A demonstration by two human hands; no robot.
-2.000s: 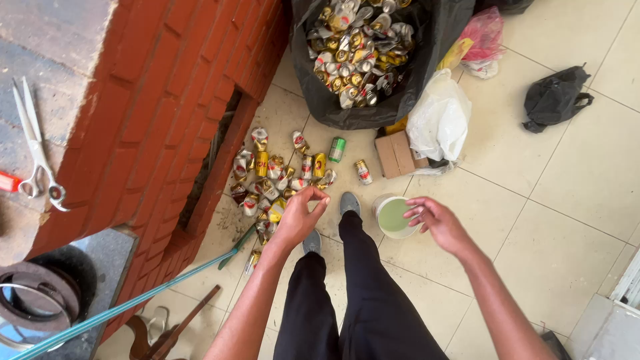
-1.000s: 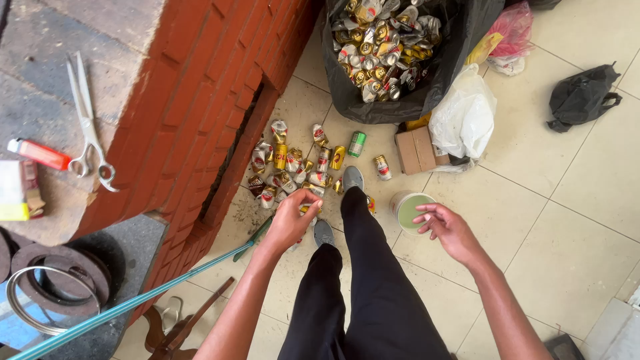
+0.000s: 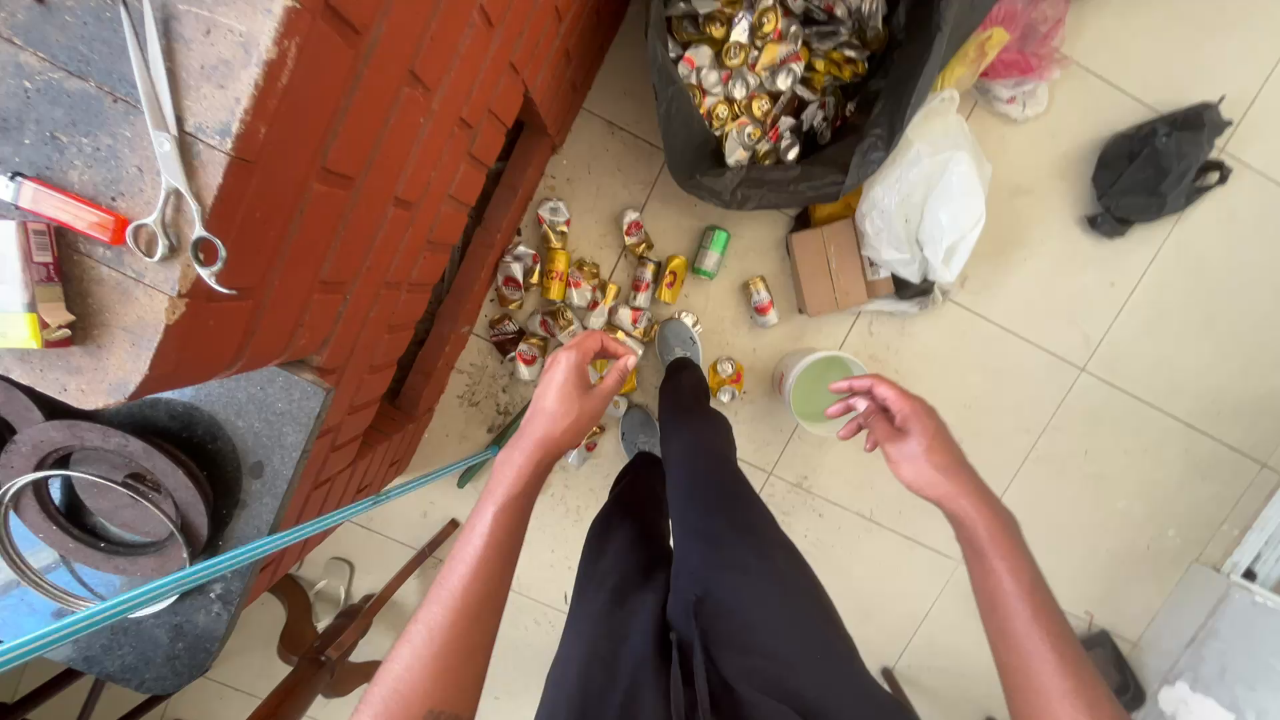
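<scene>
My left hand is raised in front of the crushed drink cans on the tiled floor, thumb and fingertips close together; whether a small thing is pinched there I cannot tell. My right hand hangs over the edge of a white bucket holding pale green liquid, its fingers apart and loosely bent. A green can lies beyond my shoes, and a white and gold can is to its right. At the top, a black bag holds many crushed cans.
Scissors and a red lighter lie on the brick ledge at left. A teal pole slants across the lower left. Right of the cans are a cardboard box, a white plastic bag and a small black bag.
One foot has stepped forward toward the cans. The view has shifted, showing more of the ledge at left. Both hands keep much the same pose.
</scene>
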